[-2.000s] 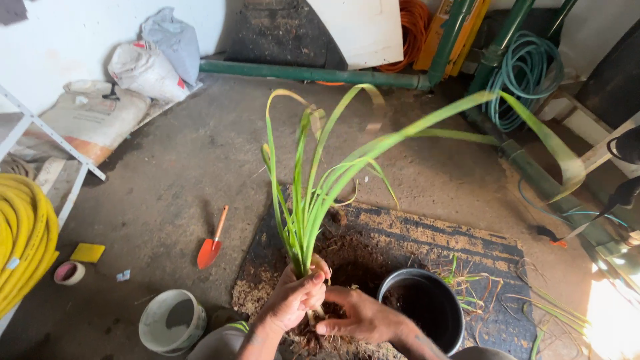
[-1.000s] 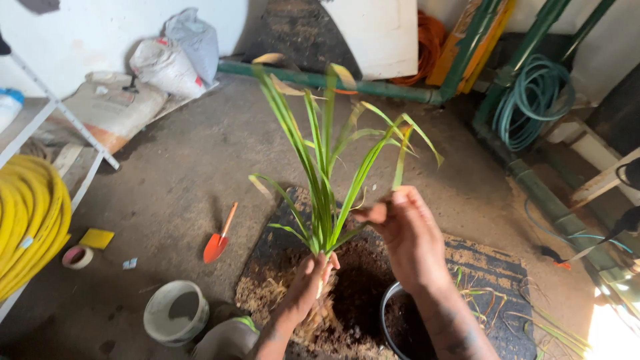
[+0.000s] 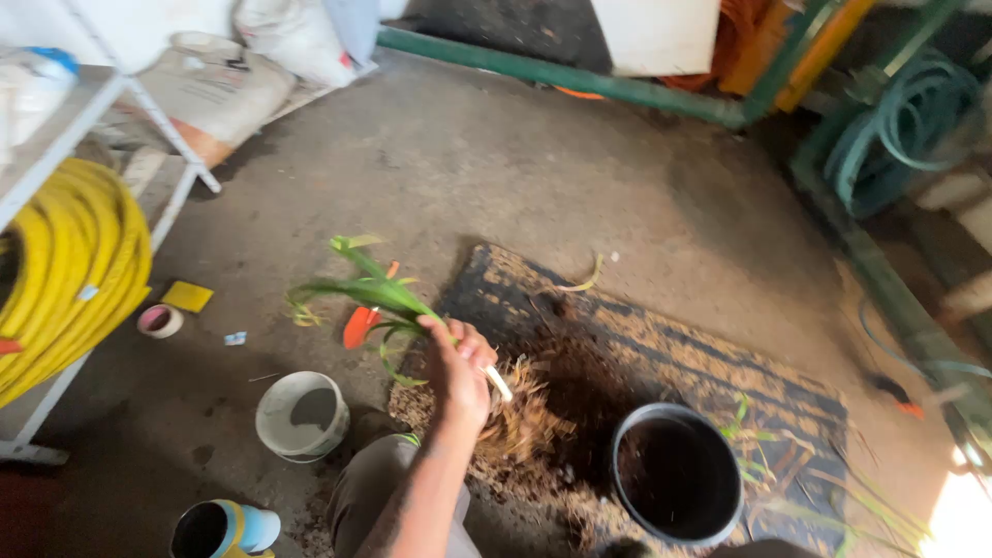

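My left hand [image 3: 457, 372] grips the pale stem base of a leafy green plant [image 3: 387, 294], its long leaves tipped toward the left and blurred. Below and right of the hand, a tangle of brown roots [image 3: 527, 411] hangs over the mat. My right hand is out of view. A black plastic pot [image 3: 678, 473] with dark soil inside stands on the worn mat [image 3: 744, 372], to the right of the roots. Dark loose soil [image 3: 589, 380] lies between them. Partly behind the leaves is an orange hand trowel [image 3: 359, 327] on the floor.
A white bucket [image 3: 302, 417] stands left of my knee, with a blue and yellow container [image 3: 252, 528] nearer me. Coiled yellow hose [image 3: 85, 271], a tape roll [image 3: 160, 320] and a yellow pad [image 3: 187, 297] are at left. Cut leaves [image 3: 759, 449] lie right of the pot; green pipework [image 3: 558, 70] runs behind.
The plant was upright and now leans left in my left hand. My right hand, near the leaves a second ago, has left the view. The view has shifted.
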